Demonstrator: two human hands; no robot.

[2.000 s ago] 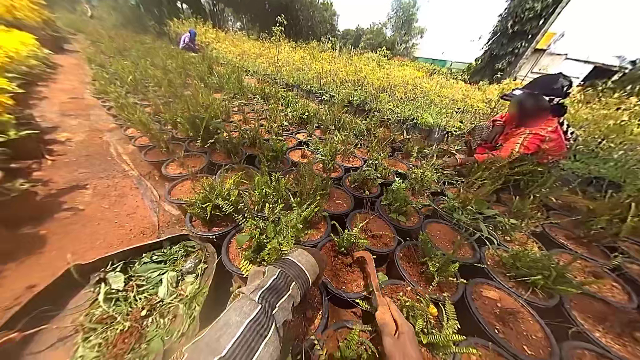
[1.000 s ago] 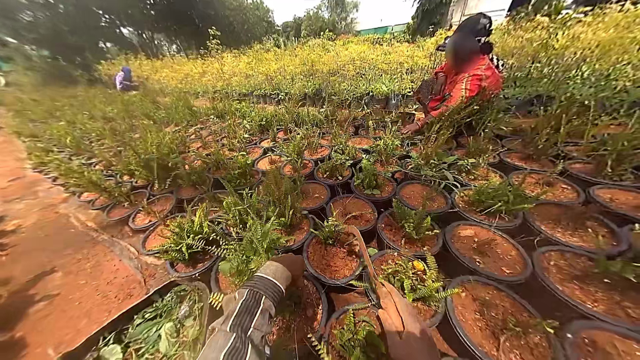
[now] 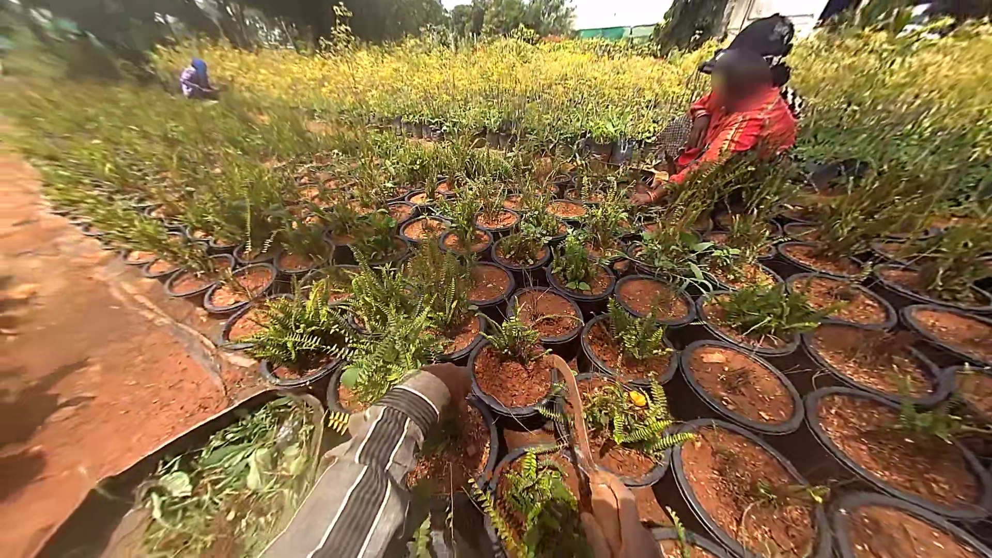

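Note:
My right hand grips a thin, curved, rust-brown blade, apparently a sickle, at the bottom centre. Its tip curves up beside the right rim of a black plastic pot of reddish soil with a small fern. My left hand, below a grey sleeve with striped trim, is in shade at the left of that pot, over another soil-filled pot. Its fingers are too dark to make out. Below the blade, a fern grows in a pot between my hands.
An open sack of pulled green weeds stands at the lower left, beside a red dirt path. Tightly spaced pots of ferns and grass spread ahead. A person in red crouches at the upper right; another person is far left.
The view has turned to the right and down. Both hands stay near the same potted fern, with the blade still in my right hand.

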